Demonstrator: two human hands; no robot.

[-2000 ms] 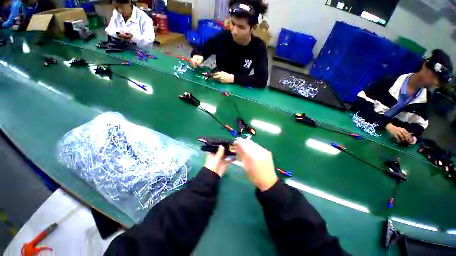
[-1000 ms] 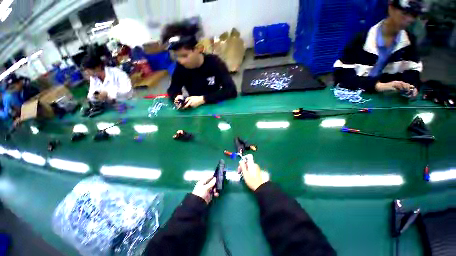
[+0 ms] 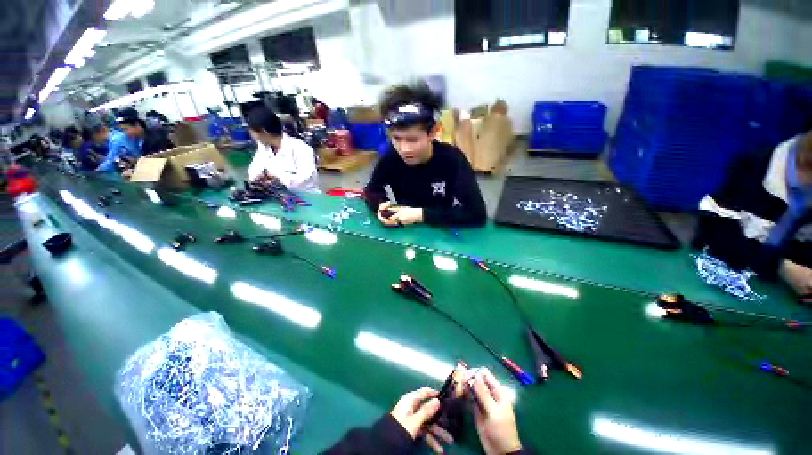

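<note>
A black clamp [image 3: 452,391] is between my hands, low in the middle of the view. My left hand [image 3: 418,413] grips its left side. My right hand [image 3: 492,413] is at its upper right with the fingertips pinched together; what they pinch is too small and blurred to tell. Just beyond my hands, a black clamp [image 3: 550,354] with copper-coloured tips lies on the green bench [image 3: 356,307]. Another clamp [image 3: 412,287] lies farther left, its thin lead ending in red and blue tips [image 3: 516,371]. The clear bag [image 3: 209,391] of silver-white parts is left of my hands.
A black tray [image 3: 641,218] with loose silver parts is on the far side. A person in black [image 3: 436,182] sits opposite; another is at the right edge. More clamps [image 3: 684,309] lie along the bench. An open carton [image 3: 174,164] and blue crates [image 3: 694,133] are farther back.
My view has tilted up. My hands were apart, the left on the clamp and the right near silver-white parts; now they are together at the clamp.
</note>
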